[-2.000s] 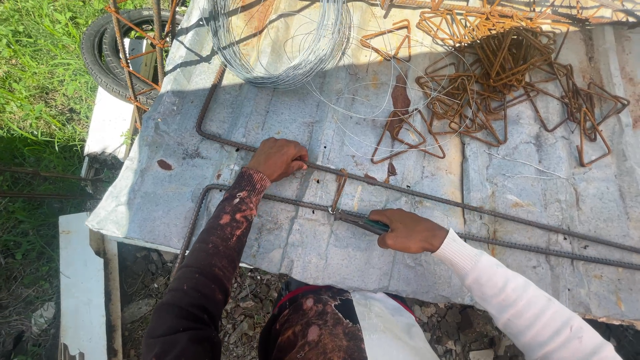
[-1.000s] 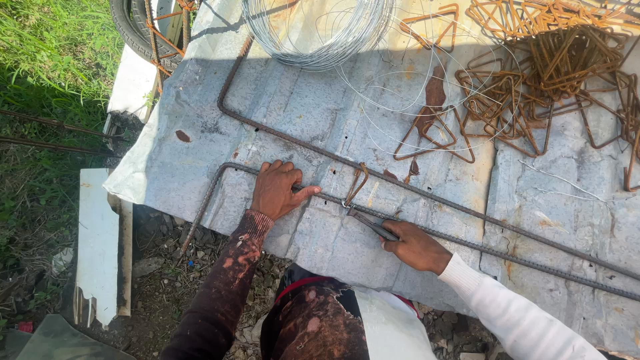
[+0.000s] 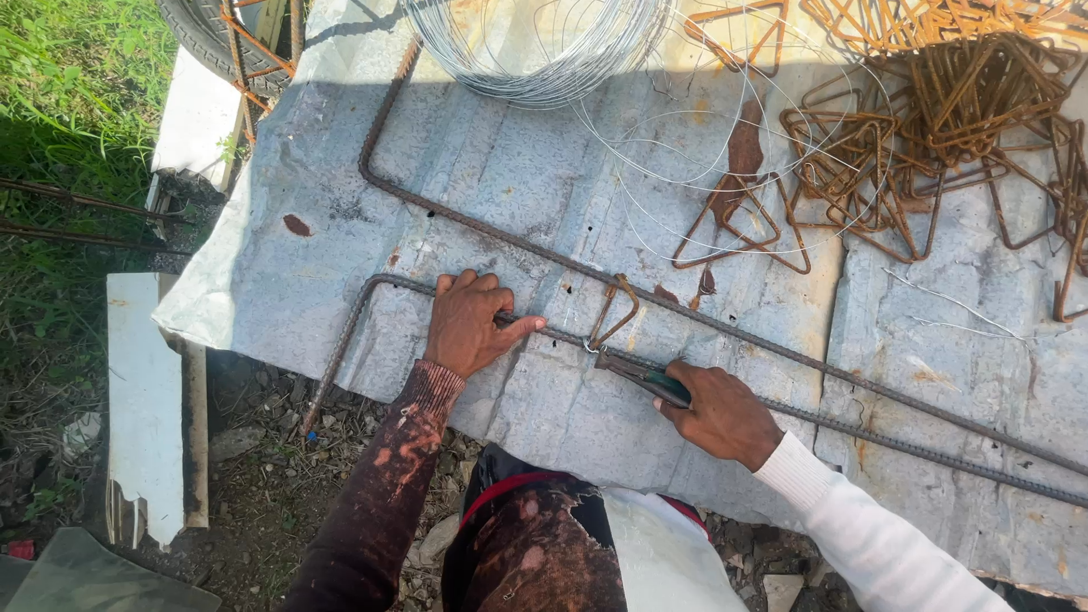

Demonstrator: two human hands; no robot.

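Two bent steel rebars lie across a corrugated metal sheet (image 3: 510,408). My left hand (image 3: 476,321) grips the nearer rebar (image 3: 901,444) close to its bend. A rusty triangular stirrup (image 3: 626,313) stands between the nearer rebar and the farther rebar (image 3: 527,245), touching both. My right hand (image 3: 721,410) holds pliers with green handles (image 3: 650,380); their jaws are at a small loop of tie wire (image 3: 592,346) where the stirrup meets the nearer rebar. Whether the jaws are closed on the wire cannot be told.
A coil of thin galvanized wire (image 3: 552,81) lies at the top, with loose strands trailing right. Rusty triangular stirrups (image 3: 977,102) are heaped at the upper right. A tire (image 3: 204,38) and a broken white panel (image 3: 146,399) are at the left, with rubble below the sheet's edge.
My left hand has moved from the farther rebar to the nearer one. The pliers in my right hand stay by the stirrup. The view has shifted somewhat.
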